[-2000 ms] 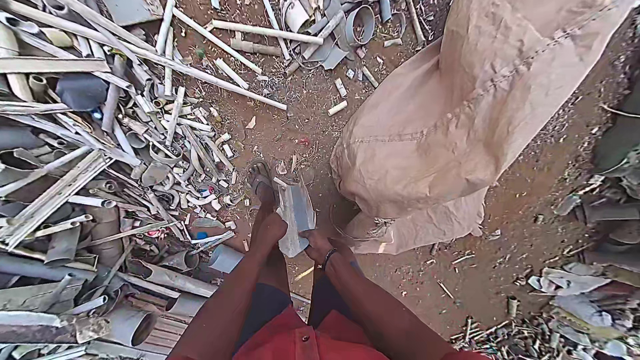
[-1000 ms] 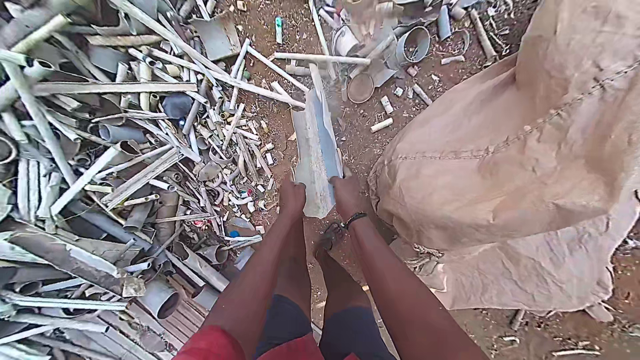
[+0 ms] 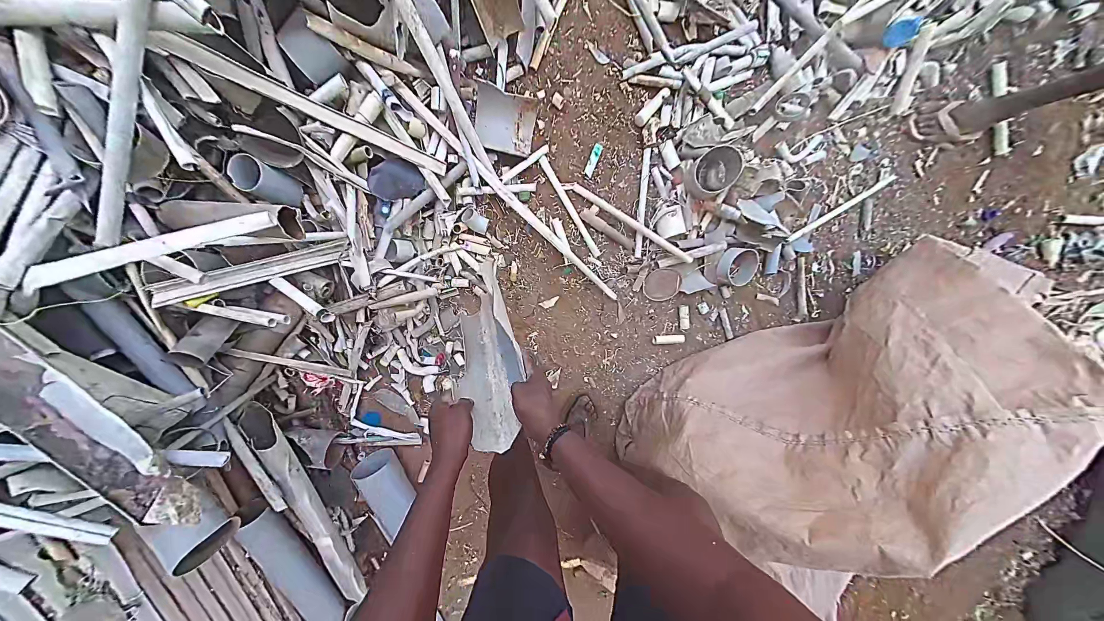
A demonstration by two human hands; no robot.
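Note:
A torn grey piece of split plastic pipe (image 3: 490,379) is held in front of my knees, its pointed end away from me. My left hand (image 3: 451,427) grips its left edge, with a small pale bit showing by the fingertips. My right hand (image 3: 535,405), with a dark bracelet at the wrist, grips its right edge. Both hands' fingers are partly hidden. Just left of the piece lie many small pipe offcuts (image 3: 418,358). A sandalled foot (image 3: 580,410) shows beyond my right hand.
A heap of pipes (image 3: 250,276) fills the left side. A large tan sack (image 3: 802,431) lies at the right. More pipe scraps (image 3: 733,266) are spread on the soil at the top. Another person's foot (image 3: 936,121) stands at the upper right.
The view has shifted widely. Both hands still hold the pipe piece, which was first low between the legs, then raised and stretched out ahead; it now lies over the heap's right edge.

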